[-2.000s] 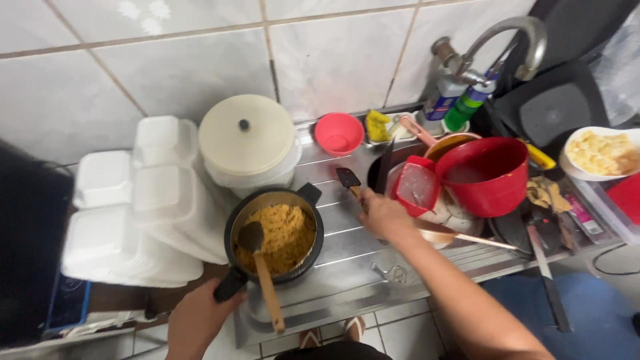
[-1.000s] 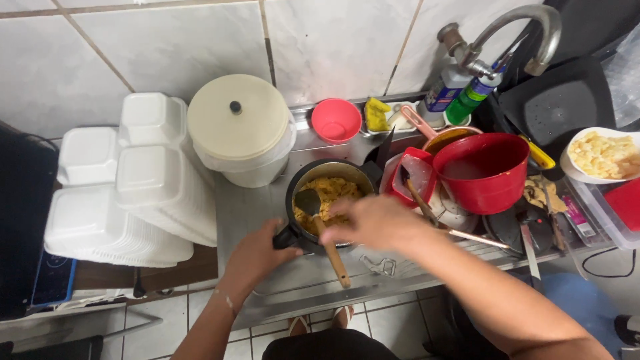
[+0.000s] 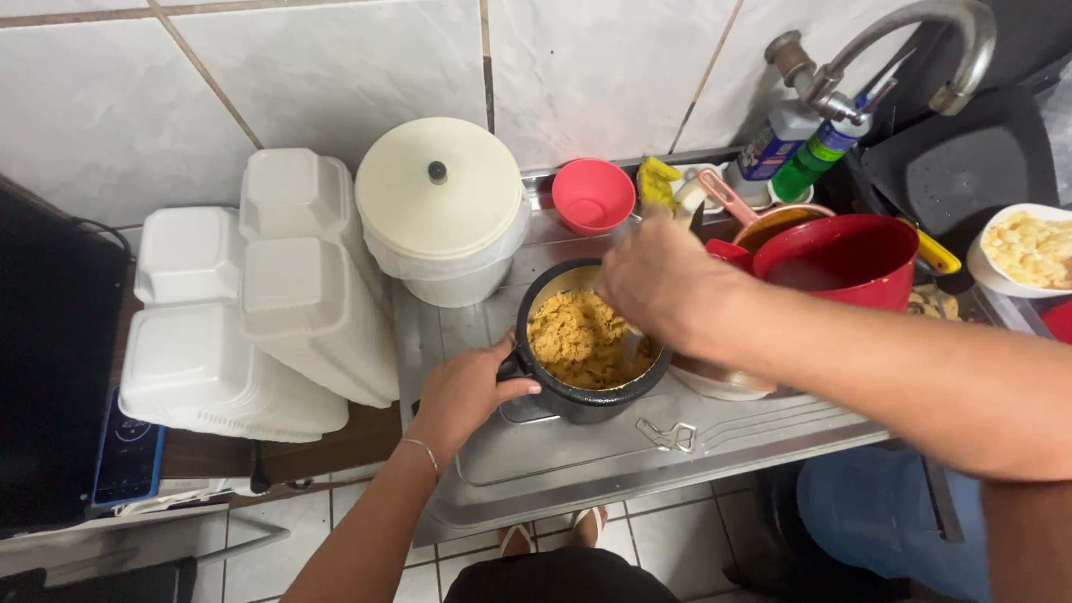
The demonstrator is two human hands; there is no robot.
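Observation:
A dark pot [image 3: 586,406] with crumbly yellow-orange food [image 3: 578,335] in it stands on the steel draining board. My left hand [image 3: 469,389] grips its black side handle [image 3: 512,365] at the left. Over the pot's right side is my right hand [image 3: 657,276], fingers curled around a utensil, most of which is hidden; a blurred part of it shows down in the food. To the pot's upper left stands a cream lidded bin [image 3: 440,188] with a bag liner. Behind the pot sits a small red bowl [image 3: 593,197].
Stacks of white foam boxes [image 3: 289,289] stand at the left. On the right are a red pot [image 3: 846,255], a pink-handled pan [image 3: 783,222], bottles [image 3: 812,163] and a metal faucet [image 3: 963,50]. A bent wire piece [image 3: 668,435] lies near the front edge. A bowl of pale chopped food [image 3: 1026,247] sits far right.
Two seconds ago my right hand held a dark-headed spatula right of the pot; now it is over the pot. The wooden-handled spoon that leaned in the pot no longer shows there.

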